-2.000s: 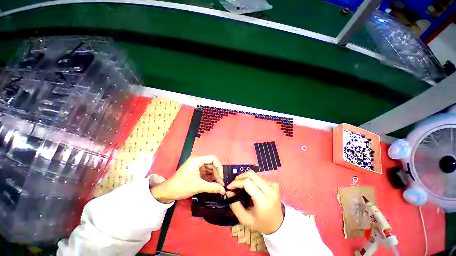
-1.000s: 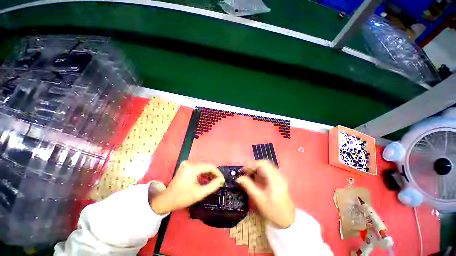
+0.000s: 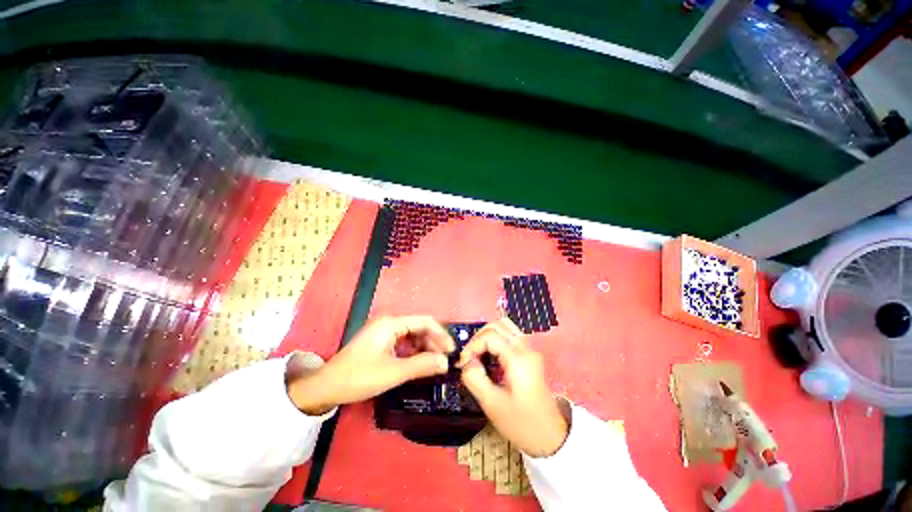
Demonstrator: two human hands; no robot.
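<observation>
A black device body (image 3: 432,412) lies open on the red mat in front of me, with circuit detail showing inside. A black cover part with a small pale round spot (image 3: 461,337) shows at its far side, between my hands. My left hand (image 3: 385,360) is at the left of the device, thumb and forefinger pinched together at the cover part. My right hand (image 3: 512,385) is at the right, its fingertips pinched close to the left ones. Whatever is between the fingertips is too small and hidden to tell.
Black adhesive strips (image 3: 530,303) lie beyond my hands. Tan adhesive pieces (image 3: 490,463) lie near me; a larger tan sheet (image 3: 270,280) is left. Clear blister trays (image 3: 90,300) fill the far left. A parts box (image 3: 668,285), glue gun (image 3: 752,440) and fan (image 3: 870,315) are right.
My right hand moved away from the device to the right, then came back beside my left fingertips. The device's inside now shows below my hands, where earlier they covered more of it.
</observation>
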